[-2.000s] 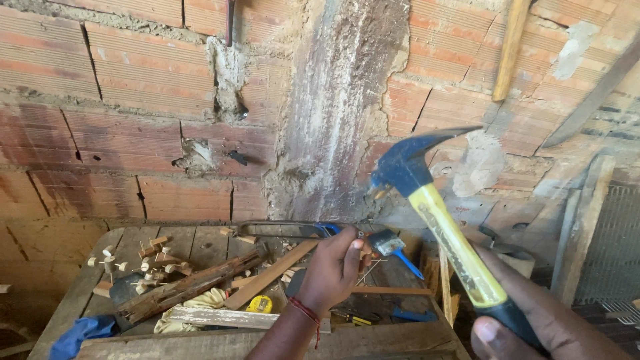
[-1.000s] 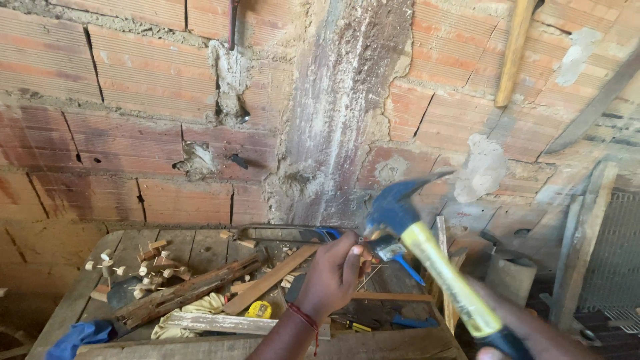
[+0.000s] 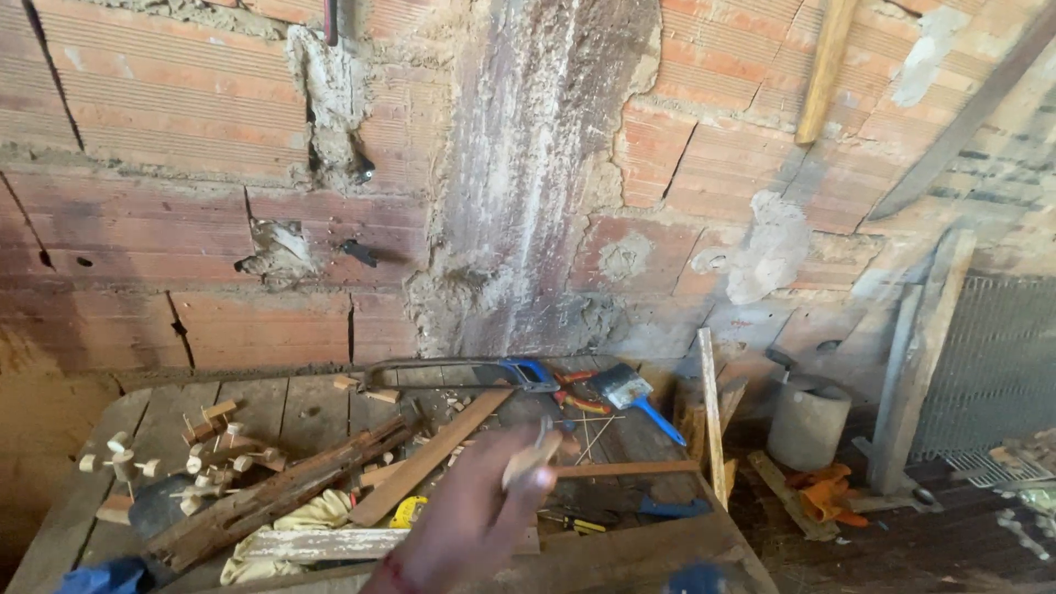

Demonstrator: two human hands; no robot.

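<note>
My left hand (image 3: 474,503), blurred and with a red string at the wrist, is above the middle of the wooden workbench (image 3: 309,412). Its fingers are closed around a small pale object (image 3: 532,458) that is too blurred to name. My right hand is out of the frame. At the bottom edge a blurred dark blue thing (image 3: 695,579) shows, perhaps the hammer's head. Behind my left hand lie a blue-framed hacksaw (image 3: 528,375), red-handled pliers (image 3: 584,403) and a wide paintbrush with a blue handle (image 3: 652,417). A yellow tape measure (image 3: 408,511) sits left of the hand.
Small wooden pieces joined by sticks (image 3: 206,470), a rough wood length (image 3: 280,495) and a flat board (image 3: 437,454) cover the bench's left and middle. A brick wall (image 3: 165,99) rises behind. To the right stand a grey cylinder (image 3: 808,425) and an orange cloth (image 3: 825,493).
The hammer and my right hand, raised at the right earlier, have dropped mostly or fully out of view. My left hand has moved down and toward me from beside the hacksaw.
</note>
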